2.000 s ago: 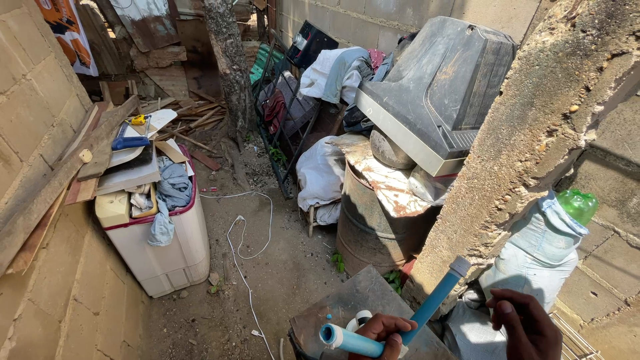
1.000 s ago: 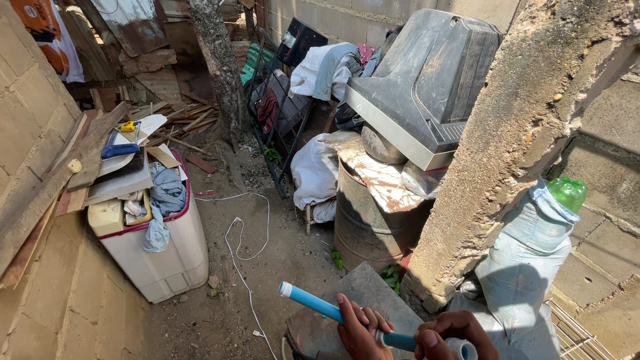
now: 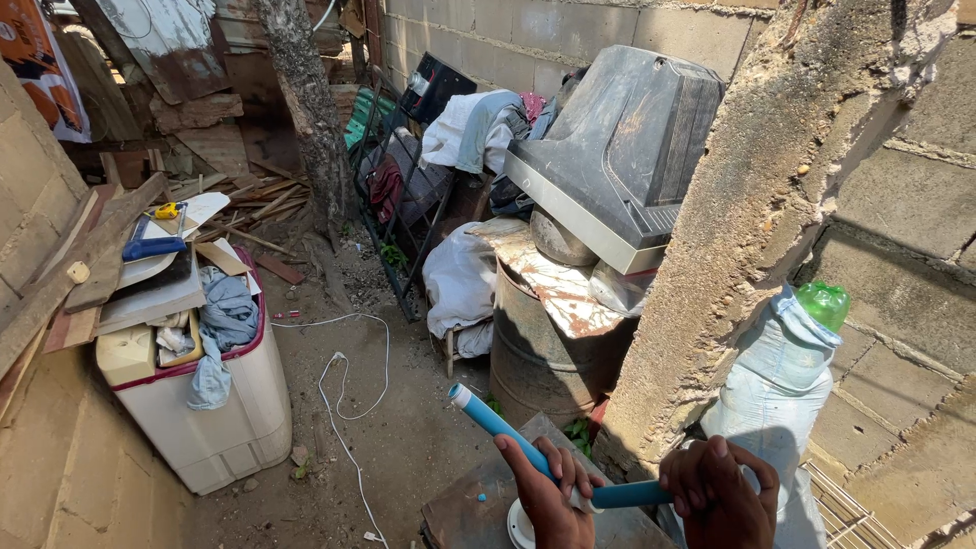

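Note:
A blue plastic pipe (image 3: 503,428) with a pale end slants up and left out of my left hand (image 3: 550,488), whose fingers are closed around it. A second blue pipe piece (image 3: 629,495) runs between my two hands, and a white fitting shows at the lower edge of my left hand, where the two pieces meet at an angle. My right hand (image 3: 720,488) grips the far end of that second piece. Below my left hand a white round plastic part (image 3: 521,526) lies on a worn metal surface (image 3: 473,503), beside a small blue scrap (image 3: 482,497).
At left stands a white washing machine (image 3: 229,427) heaped with cloth and boards, a blue-handled hacksaw (image 3: 152,248) and a yellow tape measure (image 3: 166,211). A white cord (image 3: 347,450) crosses the dirt. A rusty drum (image 3: 534,366) bears an old television (image 3: 625,145) beside a rough concrete post (image 3: 732,229).
The left hand was lower on the pipes two seconds ago, with the right hand apart from them. The right hand has since closed on one pipe end.

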